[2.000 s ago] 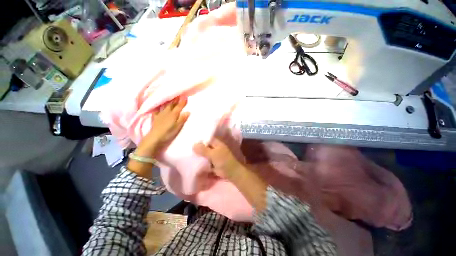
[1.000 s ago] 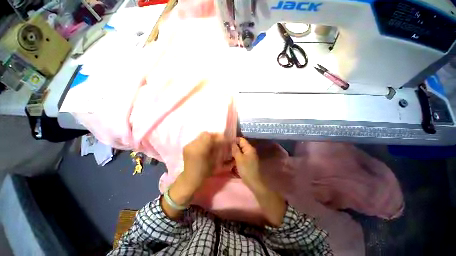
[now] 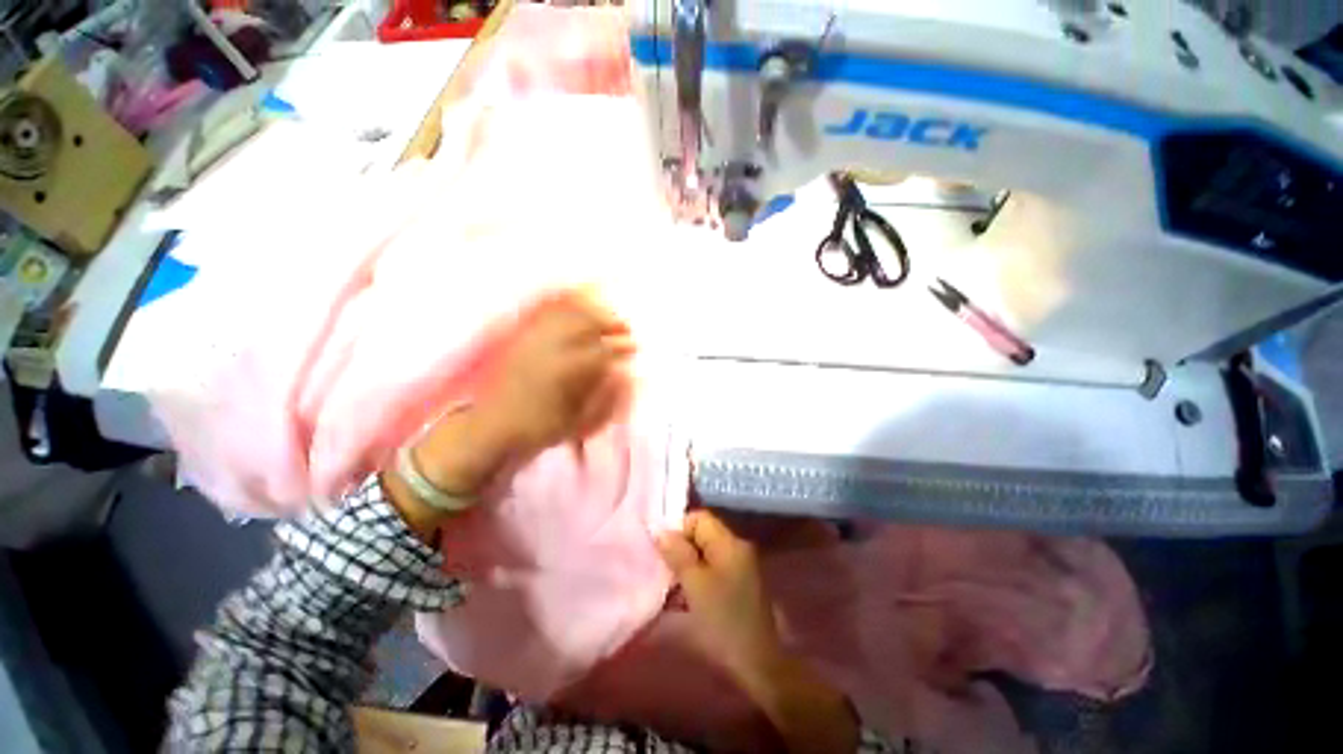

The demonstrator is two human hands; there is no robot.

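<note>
Thin pink fabric (image 3: 516, 545) lies over the left of the machine table and hangs over its front edge; under the lamp it looks white. My left hand (image 3: 560, 368) is on the fabric left of and below the needle area, its fingertips partly lost in glare. My right hand (image 3: 710, 567) pinches the fabric's narrow edge (image 3: 676, 471) just below the table's front edge. The presser foot area (image 3: 700, 199) of the white and blue JACK sewing machine (image 3: 1031, 140) is above my hands; the fabric beneath it is washed out by light.
Black-handled scissors (image 3: 862, 243) and pink thread snips (image 3: 984, 321) lie under the machine arm. A ruler-marked strip (image 3: 943, 489) runs along the front edge. More pink fabric (image 3: 1016, 604) hangs at the lower right. An older beige machine (image 3: 59, 155) stands far left. A red tray (image 3: 435, 18) is behind.
My left hand has moved from beside my right hand up and forward over the fabric towards the needle area. My right hand remains at the fabric edge. The view has shifted.
</note>
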